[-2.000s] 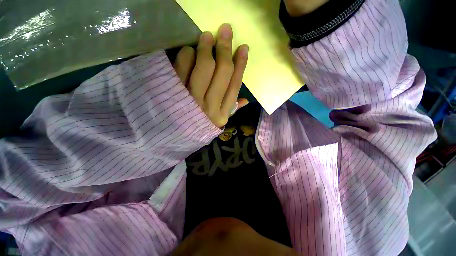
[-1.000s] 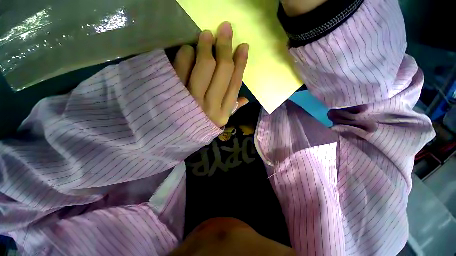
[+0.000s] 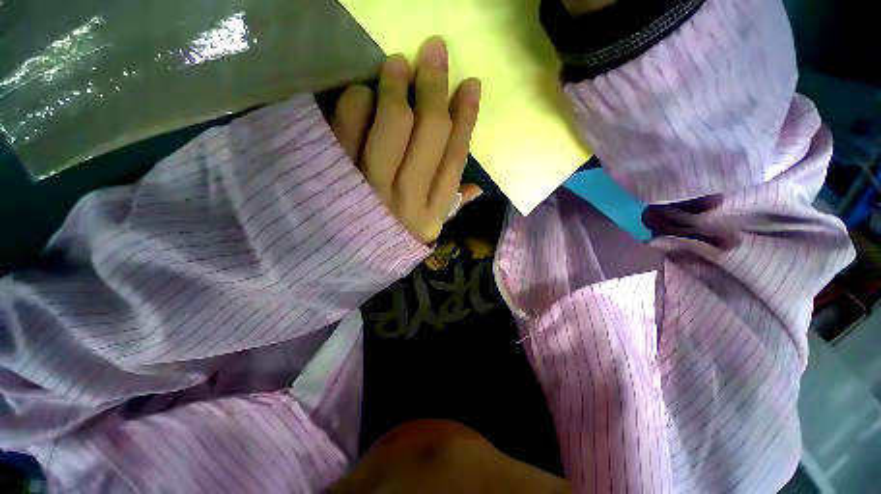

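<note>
The yellow paper (image 3: 526, 125) lies at the top centre, one corner pointing down towards my lap. The top edge cuts it off, and I see no marks on its visible part. My left hand (image 3: 411, 145) rests palm down with its fingertips on the paper's left edge. A small whitish piece, apparently the marker cap (image 3: 454, 205), shows between its tucked thumb and palm. My right hand is beyond the top edge; only a sliver of wrist shows inside the wide black cuff (image 3: 628, 39), over the paper's right side. No pen is visible.
A plastic-wrapped grey-tan board (image 3: 193, 82) with bright glare lies at the upper left, on a dark green surface. A blue strip (image 3: 613, 201) shows under my right sleeve. A red tray edge (image 3: 838, 314) and a pale grey surface (image 3: 845, 410) are at the right.
My right cuff and sleeve have shifted slightly up and to the right, and less wrist shows. My left hand has barely moved.
</note>
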